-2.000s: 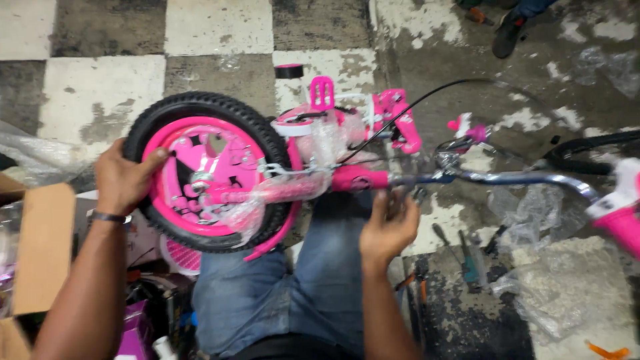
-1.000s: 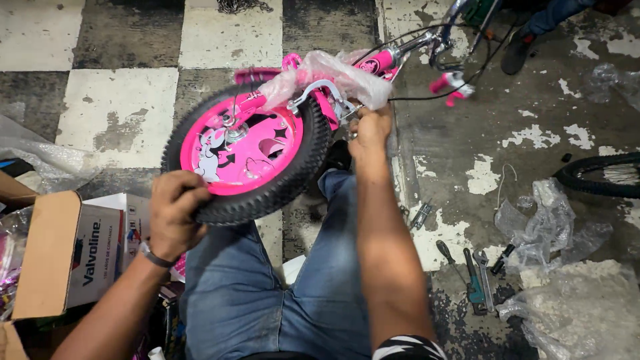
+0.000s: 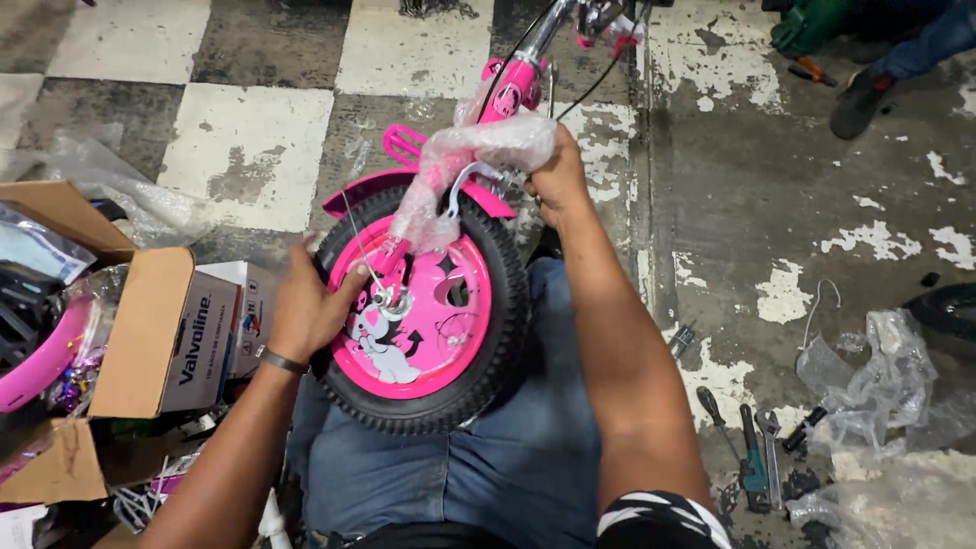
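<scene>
A child's pink bicycle stands before me, its front wheel (image 3: 412,358) against my jeans. The wheel has a black knobby tyre and a pink disc with a cartoon print. My left hand (image 3: 316,293) rests at the wheel's left side, thumb on the disc near the axle nut (image 3: 391,299), where a thin wire ends. My right hand (image 3: 555,179) grips beside the bubble-wrapped fork (image 3: 488,145); what its fingers hold is partly hidden. A silver brake arm (image 3: 461,183) and a pink fender (image 3: 366,187) sit above the tyre. The handlebar stem (image 3: 549,30) points up and away.
Cardboard boxes (image 3: 141,335) and packaging lie at left. On the floor at right are a screwdriver (image 3: 711,404), a green-handled tool (image 3: 753,465), an adjustable wrench (image 3: 770,442), crumpled plastic (image 3: 877,381) and another tyre (image 3: 945,309). Another person's shoe (image 3: 862,103) is at upper right.
The bicycle has turned from lying crosswise, its handlebar at right, to pointing up and away. The front wheel has come in front of my lap. My left hand has shifted up its left side.
</scene>
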